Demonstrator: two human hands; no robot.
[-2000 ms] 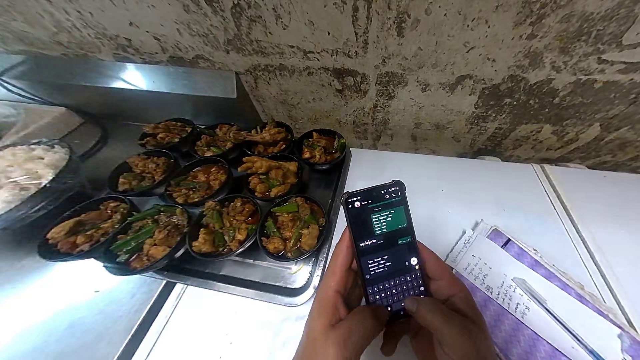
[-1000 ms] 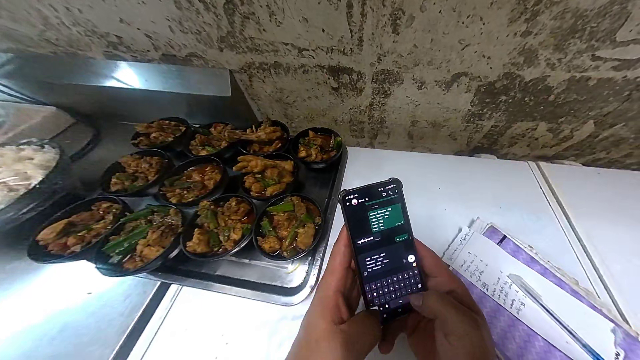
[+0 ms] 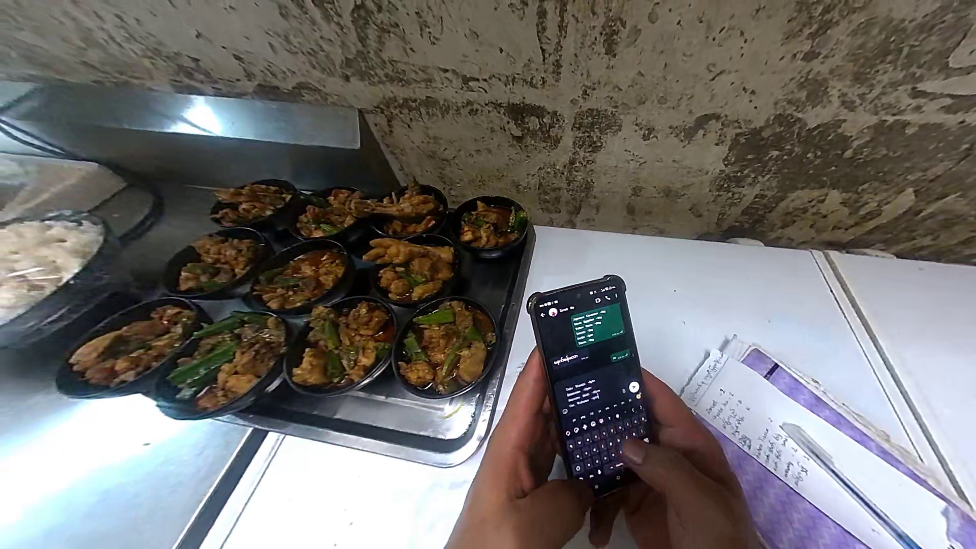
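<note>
A smartphone (image 3: 587,366) in a dark case is held upright between both hands, its screen showing a chat with an on-screen keyboard. My left hand (image 3: 526,473) grips its left side, thumb low by the bottom edge. My right hand (image 3: 679,465) wraps the right side, thumb over the keyboard. Left of the hands, a metal tray (image 3: 427,446) bears several black bowls of cooked meat with green vegetable pieces; the nearest bowl (image 3: 446,347) stands at its right front. To the right lie a handwritten paper (image 3: 762,427) and a pen (image 3: 854,488) on purple-patterned sheets (image 3: 770,496).
A large bowl of white rice (image 3: 46,259) is at the far left, beside dark cables (image 3: 145,198). A steel surface (image 3: 99,465) lies at the lower left. A white tiled counter (image 3: 686,290) runs along a stained wall (image 3: 610,114).
My right thumb has shifted over the keyboard, and a little more text shows in the typing field. Both hands still hold the phone; the bowls have not moved on the tray.
</note>
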